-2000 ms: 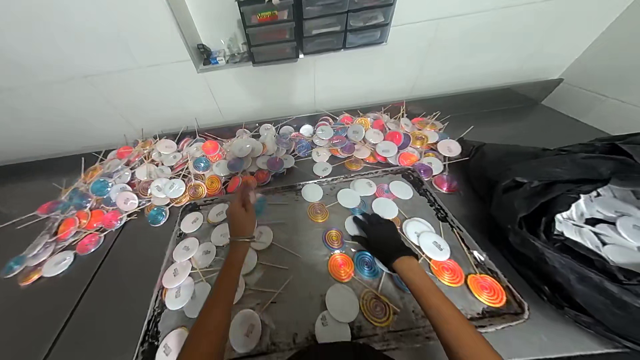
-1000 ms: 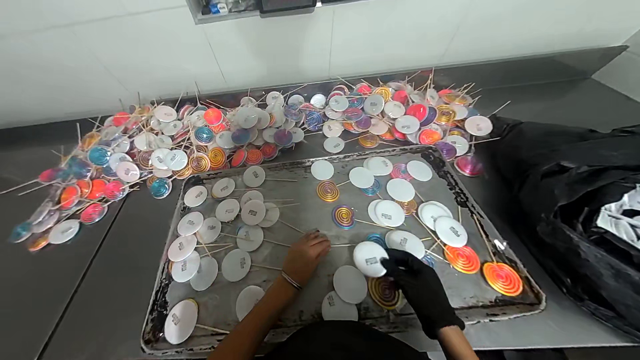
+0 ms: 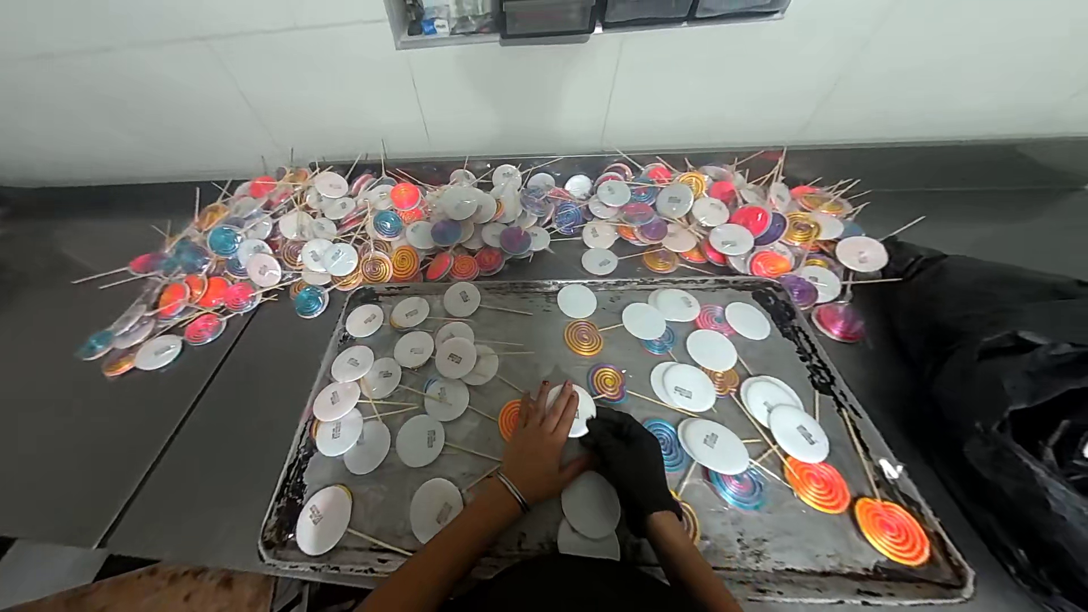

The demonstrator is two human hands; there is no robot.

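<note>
My left hand (image 3: 540,450), bare with a bracelet at the wrist, lies over the middle of a metal baking tray (image 3: 544,544), its fingertips on a round white label (image 3: 581,411). The black-gloved right hand (image 3: 629,463) has its fingertips at the right edge of that same label; whether they pinch it is hidden. An orange spiral lollipop (image 3: 509,419) is just left of my left fingers. White labels (image 3: 591,505) lie below, between my wrists. Lollipops with printed white labels (image 3: 421,440) cover the tray's left side, and spiral lollipops (image 3: 816,484) and more labels lie on the right.
A long heap of wrapped lollipops (image 3: 459,204) lies behind the tray along the white wall (image 3: 510,102). A black plastic bag (image 3: 1003,357) stands at the right. Black drawers (image 3: 548,15) are at the top. The dark counter (image 3: 127,442) extends left.
My left hand has moved from the lollipop sticks at mid-tray onto a white label. The right hand, which held a white disc a second ago, is now beside the left fingers.
</note>
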